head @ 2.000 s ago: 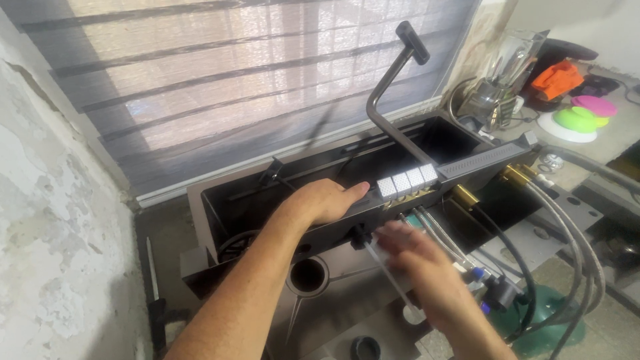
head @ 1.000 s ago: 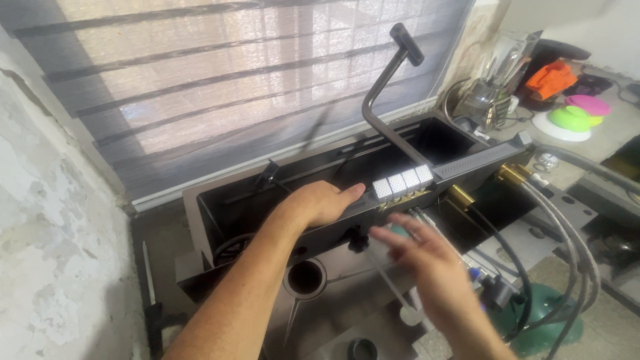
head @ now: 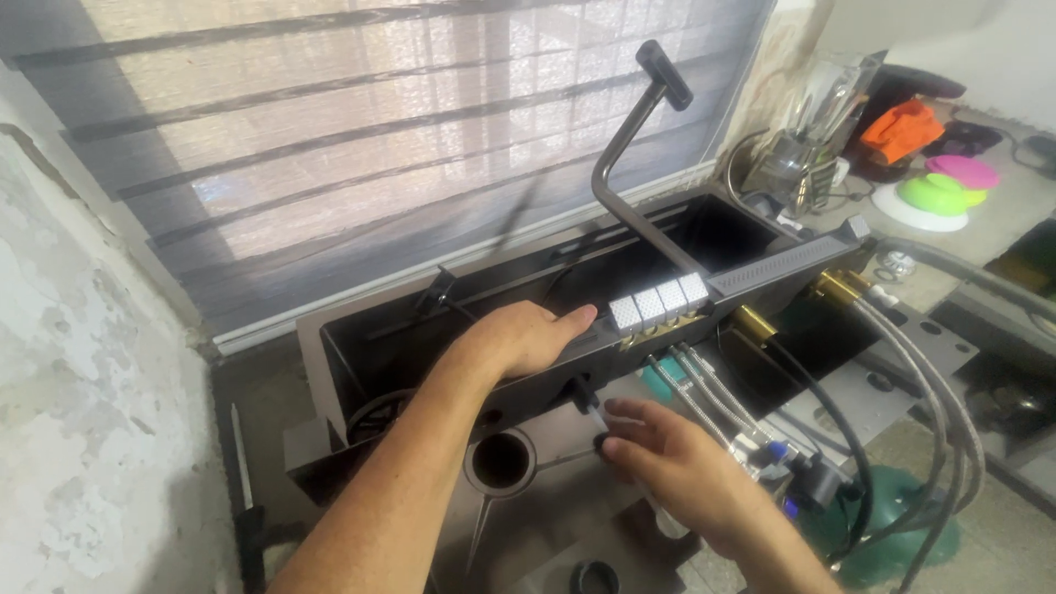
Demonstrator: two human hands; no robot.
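Observation:
A dark sink unit (head: 528, 371) with a long black panel stands tilted below the window. My left hand (head: 524, 334) grips the panel's upper edge, thumb on top, just left of a row of silver push keys (head: 660, 305). Under the panel a black threaded fitting (head: 583, 393) sticks out with a thin pale tube below it. My right hand (head: 660, 454) is beside this tube, thumb and fingers around a small black part (head: 604, 444) on it; how firmly they close is hard to tell. A bent dark faucet (head: 615, 177) rises behind the keys.
Braided hoses (head: 932, 371) and a black hose hang from brass fittings (head: 837, 287) at the right. A screwdriver-like tool (head: 246, 487) lies at the left wall. On the right counter are a blender (head: 813, 148), an orange cloth (head: 902, 130) and colored bowls (head: 936, 195). A round drain hole (head: 501, 460) is below.
My right hand's fingers, spread beside the tube before, have come together near the black part on it. My left hand has stayed on the panel.

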